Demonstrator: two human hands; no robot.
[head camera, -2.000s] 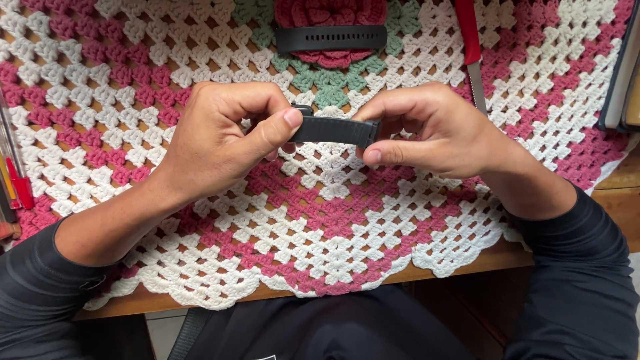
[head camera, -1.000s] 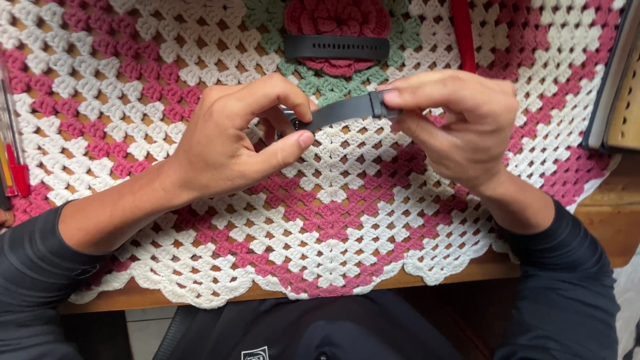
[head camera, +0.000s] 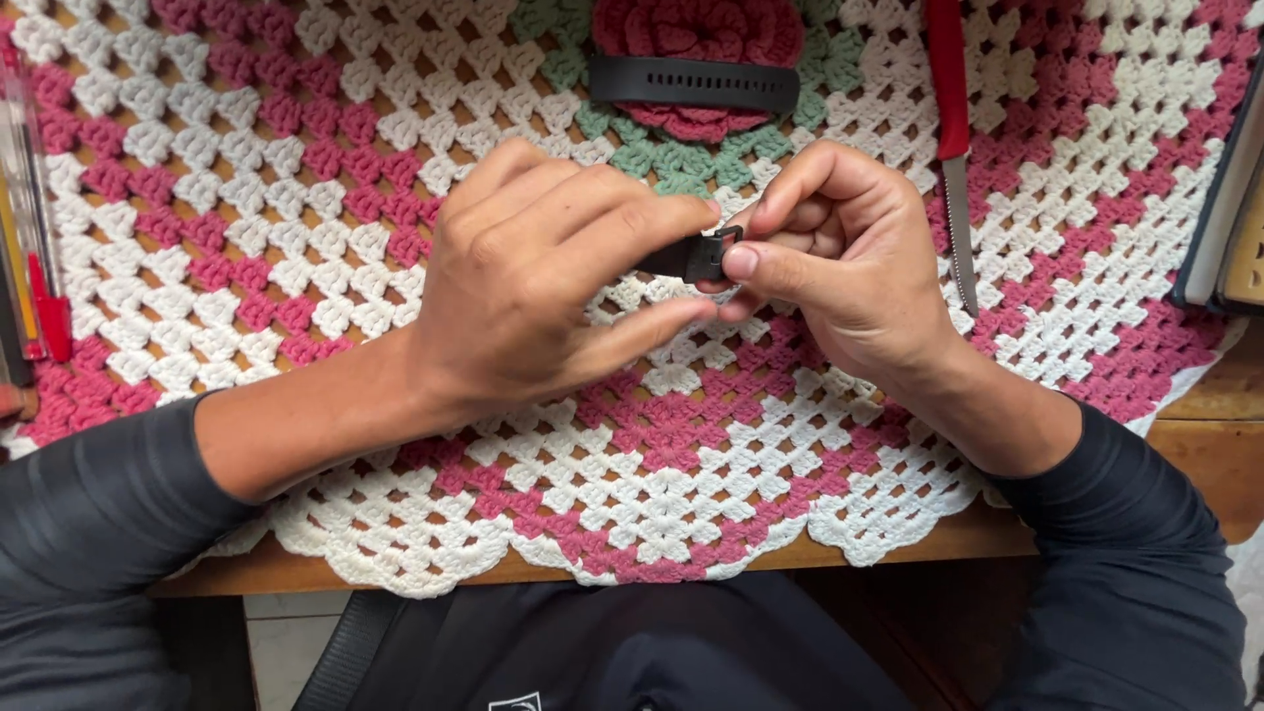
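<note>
Between my hands is a short black strap with a buckle (head camera: 703, 259), perhaps part of a watch band. My right hand (head camera: 839, 247) pinches the buckle end between thumb and fingers. My left hand (head camera: 553, 276) arches over the strap's other end, its thumb and forefinger apart near the buckle; its other fingers are partly hidden, so its hold on the strap cannot be made out. Beyond my hands a dark perforated watch strap (head camera: 694, 83) lies across a pink crocheted flower (head camera: 701, 30).
A pink, white and green crocheted cloth (head camera: 671, 504) covers the wooden table (head camera: 908, 548). At the back right lies a red-handled serrated knife (head camera: 953, 148). Books (head camera: 1224, 217) are at the right edge; a red-capped pen (head camera: 49, 306) and other pens are at the left.
My left hand has turned over and moved right, close to my right hand. The strap, seen stretched between both hands before, is now mostly covered by my left hand.
</note>
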